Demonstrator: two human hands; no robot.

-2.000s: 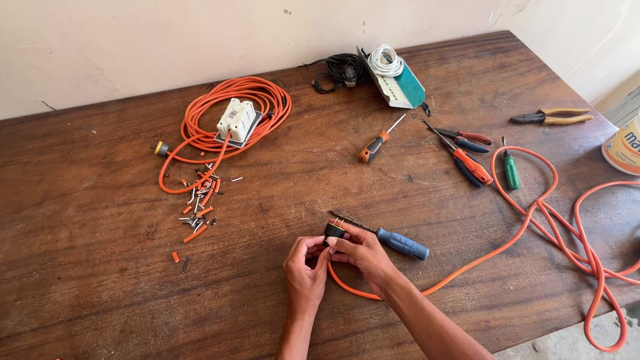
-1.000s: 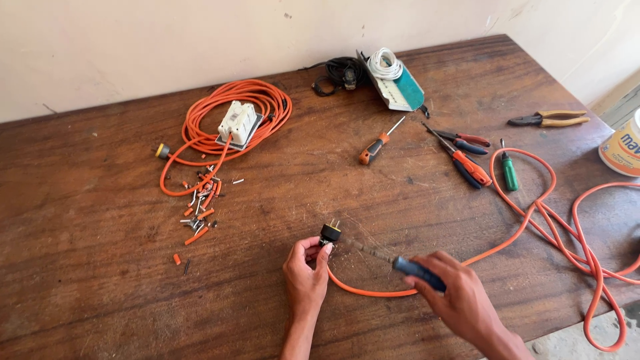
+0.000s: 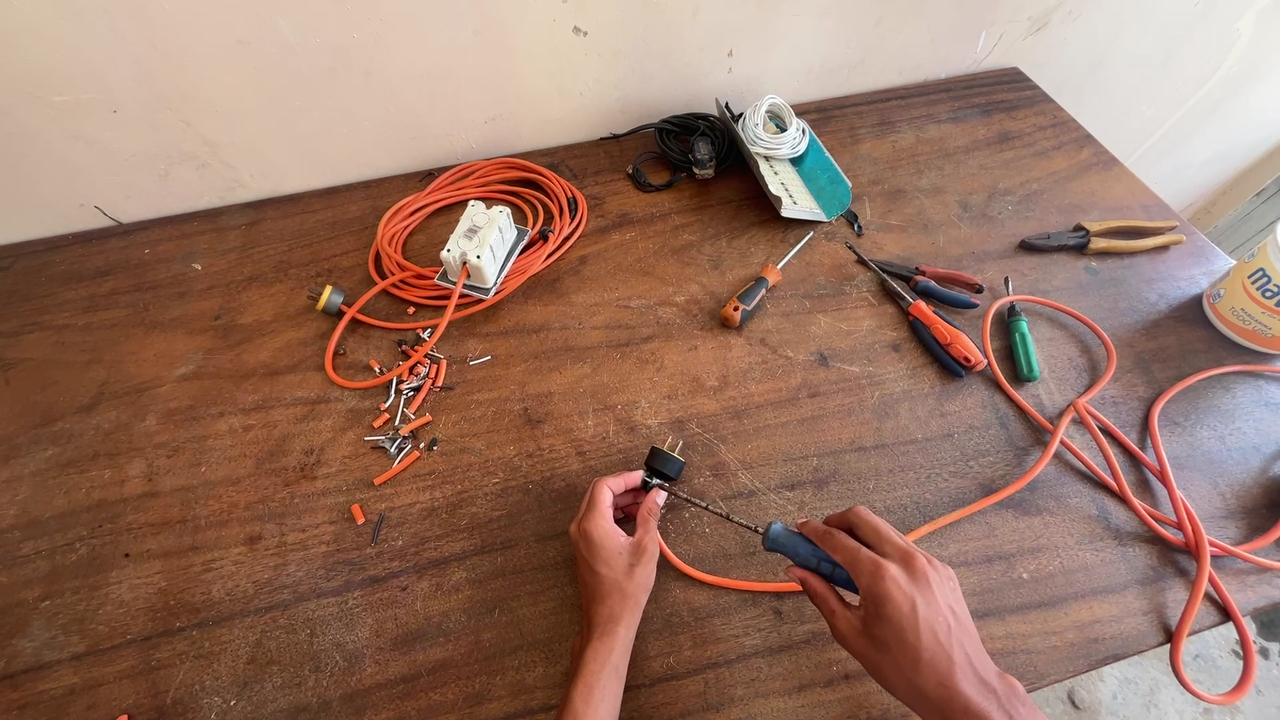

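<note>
Near the table's front, my left hand (image 3: 618, 525) grips a black electrical plug (image 3: 664, 464) whose metal prongs point up and away from me. An orange cable (image 3: 725, 582) curves from below the plug to the right, passing behind my right hand. My right hand (image 3: 890, 590) holds a screwdriver (image 3: 805, 553) by its blue handle. The dark shaft slants up to the left, and its tip meets the lower part of the plug by my left thumb. Whether the tip sits in a screw is too small to tell.
Behind lie an orange-handled screwdriver (image 3: 750, 300), red-handled pliers (image 3: 935, 330), a green-handled tool (image 3: 1021, 340) and yellow-handled pliers (image 3: 1110, 238). Coiled orange cable (image 3: 400, 250) with a white outlet box (image 3: 482, 240) and cable scraps (image 3: 415, 400) are at left. A tub (image 3: 1250, 295) stands right.
The blue-handled screwdriver lay on the table beside my hands two seconds ago. My right hand has left the plug, taken the screwdriver and brought its tip to the plug.
</note>
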